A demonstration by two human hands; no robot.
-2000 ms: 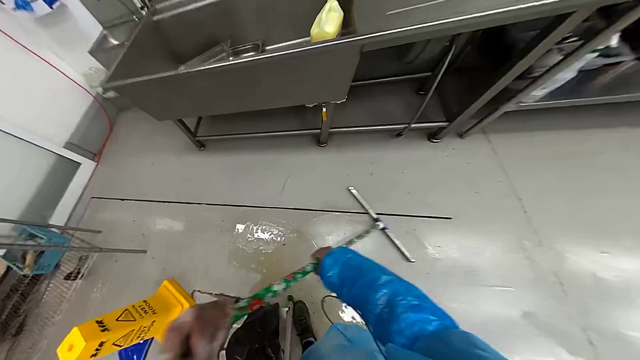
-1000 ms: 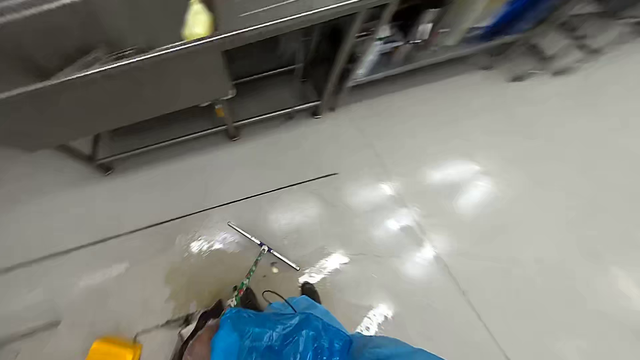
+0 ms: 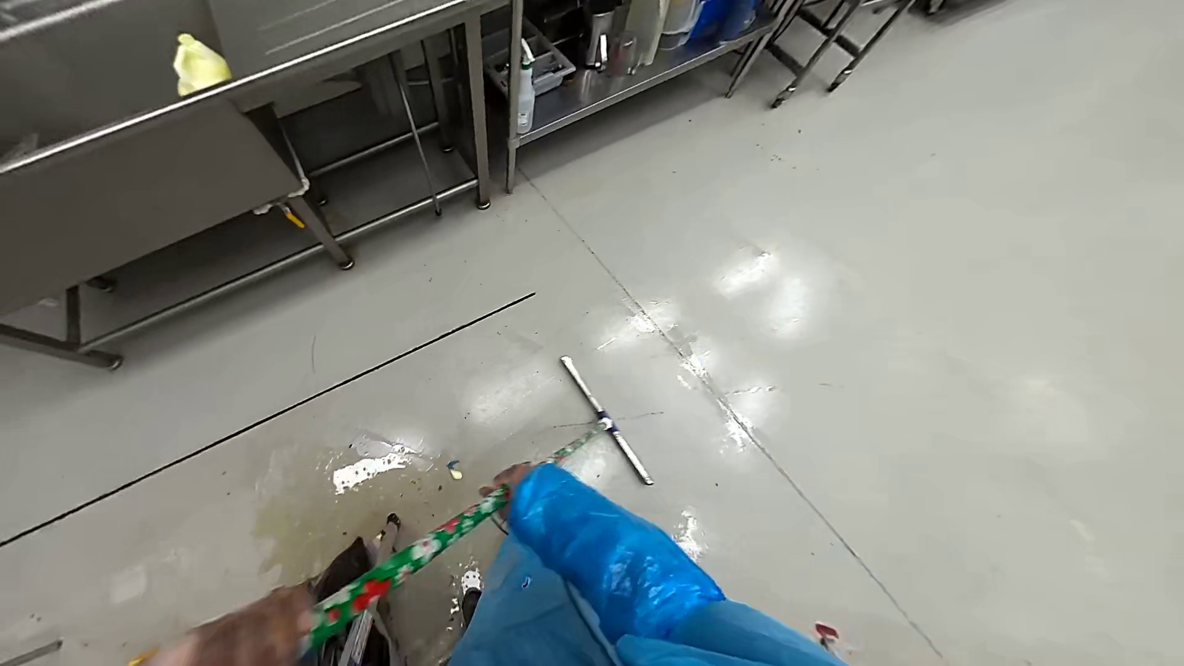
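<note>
A floor squeegee with a long metal head (image 3: 592, 393) rests on the wet grey floor. Its handle (image 3: 416, 555), patterned in green, red and white, runs down to the lower left. My left hand (image 3: 245, 629), blurred at the bottom edge, is closed around the upper end of the handle. Farther down, my right hand (image 3: 511, 478) grips the handle close to a blue plastic sleeve cover (image 3: 610, 546). Puddles with bright reflections (image 3: 370, 467) lie left of the squeegee head, and a small yellowish scrap (image 3: 454, 470) is near them.
A steel sink unit (image 3: 139, 194) with a yellow bottle (image 3: 197, 65) stands at the upper left. Beside it, a steel shelf (image 3: 638, 88) holds a spray bottle (image 3: 525, 92) and containers. A wheeled rack (image 3: 842, 42) is at the top right. Dark items (image 3: 347, 569) lie near my feet.
The view has swung to the right, bringing the shelf and rack in. The squeegee head has moved to the right past the puddles, with both hands still on the handle.
</note>
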